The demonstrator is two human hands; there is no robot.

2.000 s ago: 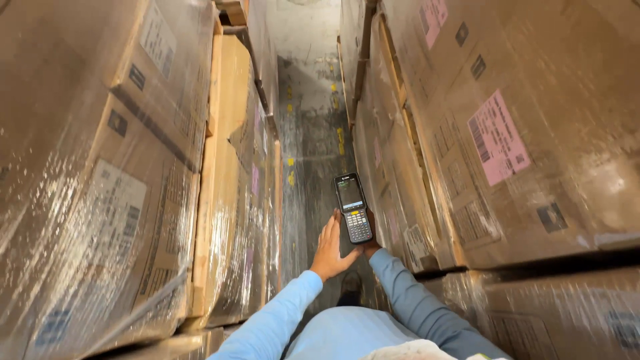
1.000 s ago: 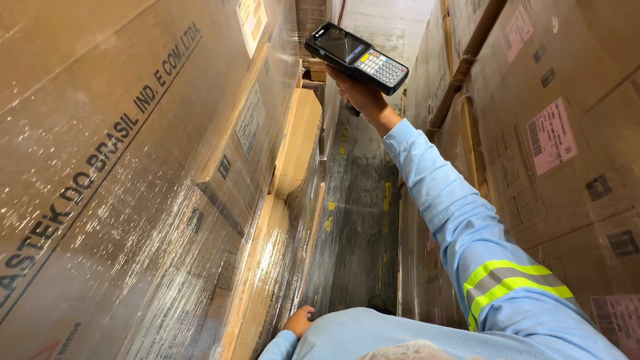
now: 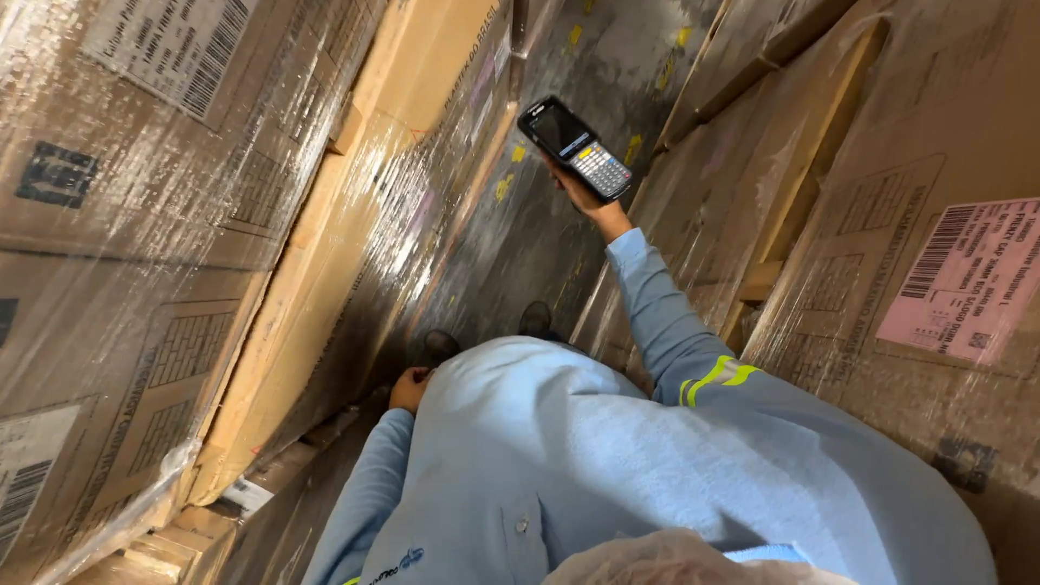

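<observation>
In my right hand is a handheld barcode scanner terminal with a lit screen and a keypad, held face up over the narrow aisle. The fingers wrap under it and are mostly hidden. My left hand hangs low beside my waist, near the wrapped boxes on the left; its fingers are curled and partly hidden, and I cannot tell whether it holds anything. A pink printed label is on a wrapped carton at the right, and a white barcode label is on one at the upper left.
Stretch-wrapped cartons on pallets line the left side, and more cartons stand on the right. Wooden pallet parts show at lower left. Between the stacks runs a concrete floor with yellow marks; my shoes are on it.
Two seconds ago both hands were together at the scanner; one second ago my right hand held it out alone at the top of the view. Now the scanner is lower, and the view has turned.
</observation>
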